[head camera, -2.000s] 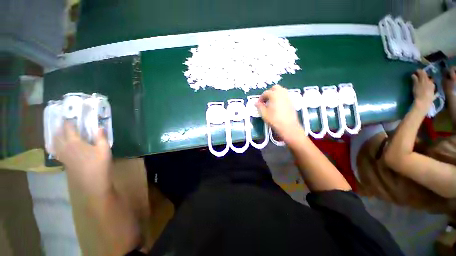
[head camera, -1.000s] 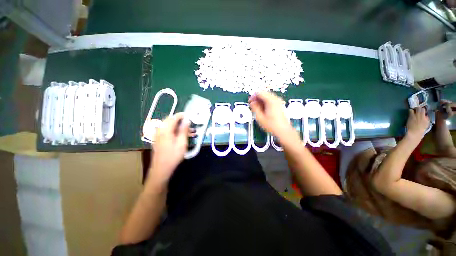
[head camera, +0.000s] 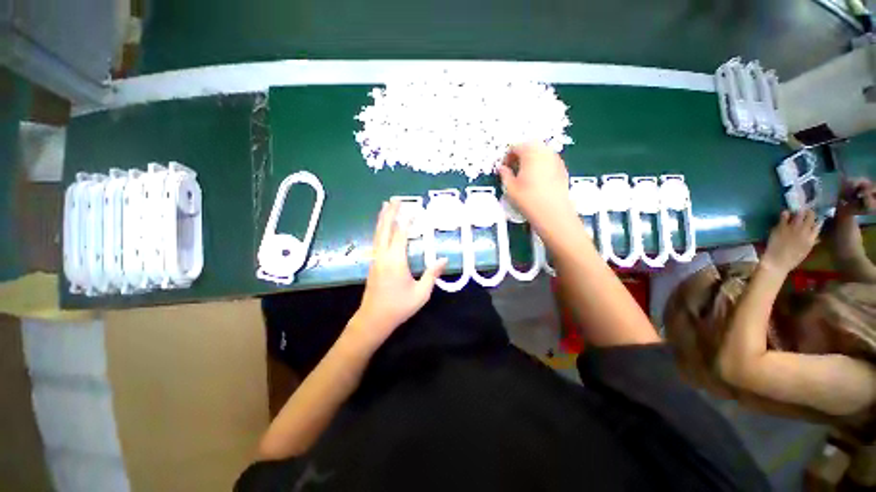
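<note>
Several white plastic frames lie side by side in a row at the table's front edge, loops toward me. My left hand is at the row's left end, fingers spread around the leftmost frame, partly covering it. My right hand is over the middle of the row, just below the pile of small white pieces. Its thumb and forefinger are together; whether a small piece is between them cannot be seen. One loose frame lies tilted left of the row.
A stack of upright frames stands on the green table's left part. A brown carton is below it. At the far right another person's hands work by white frames, with more frames behind. A pale rail runs along the back.
My left hand has moved right, bringing the frame it held to the row's left end. The loose frame is now uncovered. My right hand has moved slightly right and up.
</note>
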